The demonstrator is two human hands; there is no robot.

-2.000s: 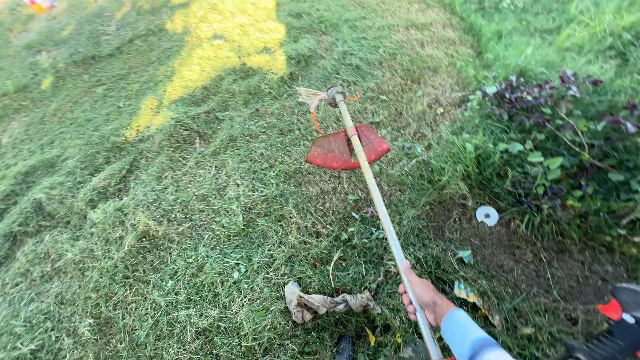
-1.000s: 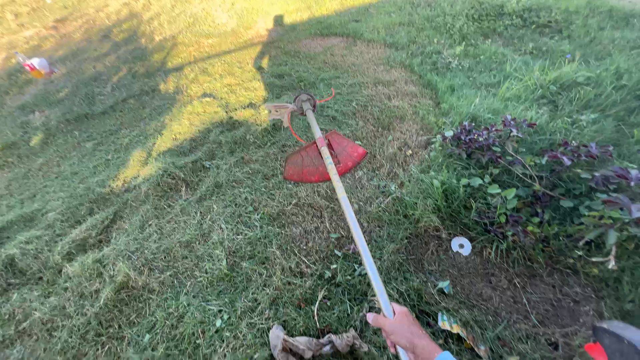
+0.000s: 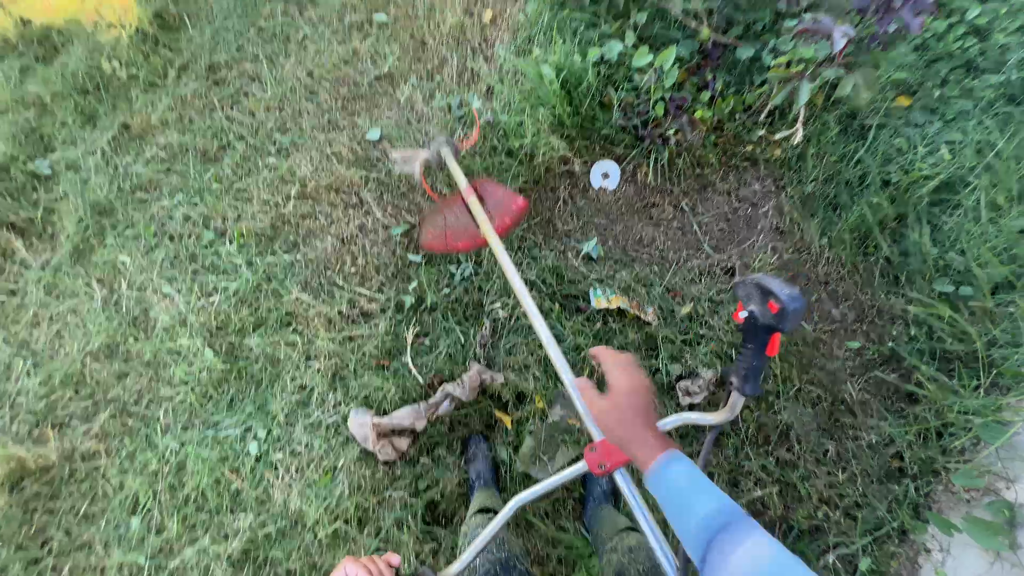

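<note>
A brush cutter's metal shaft (image 3: 524,296) runs up and left from the bottom, with a red guard (image 3: 474,216) and a trimmer head (image 3: 442,147) with orange line at its far end. My right hand (image 3: 624,400), in a light blue sleeve, is at the shaft just above the red handlebar clamp (image 3: 606,457); it is blurred, with its fingers partly spread, and its hold cannot be told. My left hand (image 3: 366,566) shows only in part at the bottom edge, by the left end of the handlebar (image 3: 520,504). The black control grip (image 3: 752,352) with red switches stands free at right.
A crumpled dirty cloth (image 3: 424,412) lies on the grass before my boots (image 3: 480,466). A white disc (image 3: 605,174) and a torn wrapper (image 3: 622,305) lie farther off. Leafy plants (image 3: 656,88) grow at the upper right, and a pale slab (image 3: 980,512) edges the lower right.
The view has tilted down and right. The trimmer head and guard have moved right, toward the white disc. My left hand, the handlebar and my boots have come into view.
</note>
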